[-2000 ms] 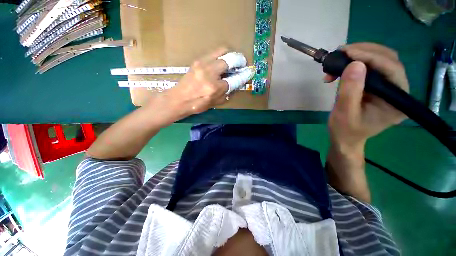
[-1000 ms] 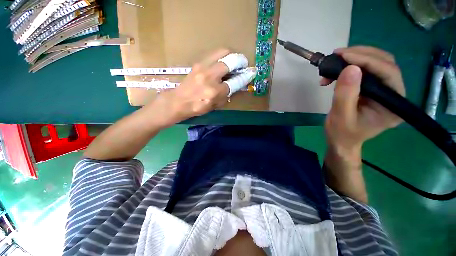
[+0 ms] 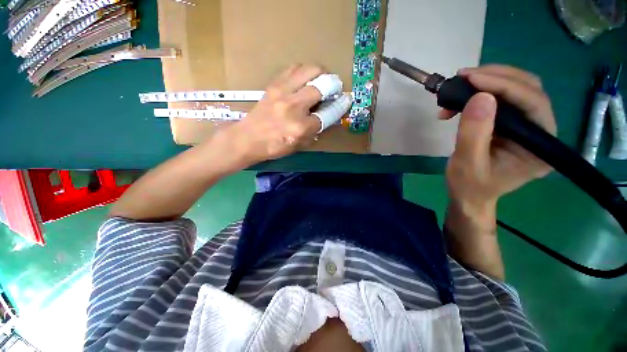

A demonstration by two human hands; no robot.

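Observation:
My right hand (image 3: 505,127) grips a black soldering iron (image 3: 457,94); its tip is at the right edge of a column of green circuit boards (image 3: 364,67). My left hand (image 3: 285,113), with white finger cots (image 3: 328,87) on two fingers, presses on the upper LED strip (image 3: 199,97) with its fingertips at the lower boards. A lower LED strip (image 3: 199,113) runs under my left hand, and an orange end shows at the lowest board. The strip ends under my fingers are hidden. Boards and strips lie on a tan cardboard sheet (image 3: 275,34).
A grey-white card (image 3: 430,41) lies right of the boards. A fanned LED strip stack (image 3: 79,38) is at upper left. A clear roll (image 3: 584,17) and pale-handled cutters (image 3: 605,120) are at right. The iron's cord (image 3: 550,258) hangs at lower right. A red stool (image 3: 69,196) stands at lower left.
The iron tip has moved left and slightly down from above the grey-white card to the boards' edge. My left hand keeps its hold at the lower boards. The view has shifted slightly.

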